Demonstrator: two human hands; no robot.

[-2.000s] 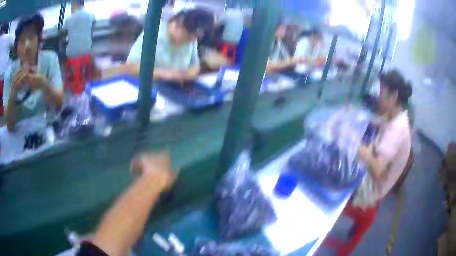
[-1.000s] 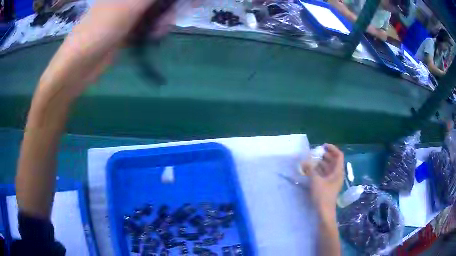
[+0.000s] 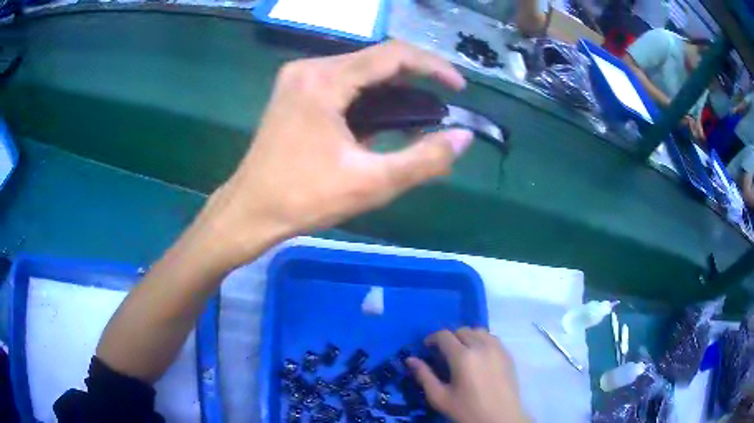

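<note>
My left hand (image 3: 331,140) is raised above the green channel and holds a dark curved headband assembly (image 3: 397,111), with a pale section and a thin dark wire at its right end. My right hand (image 3: 471,373) is low in the blue tray (image 3: 376,258), its fingertips among the small black parts (image 3: 331,388). Whether it grips one cannot be told. A small white piece (image 3: 373,300) lies in the upper part of the tray.
Tweezers (image 3: 558,345) lie on the white sheet (image 3: 537,289). A needle-tip bottle (image 3: 587,316), a spare bottle (image 3: 622,376) and bagged parts (image 3: 694,339) are at right. A second blue tray (image 3: 23,347) is at left. A worker (image 3: 661,62) sits across the channel.
The view has shifted. My left hand with the headband assembly is now nearer the middle of the view. My right hand has moved from beside the bottle into the tray; the bottle now lies released.
</note>
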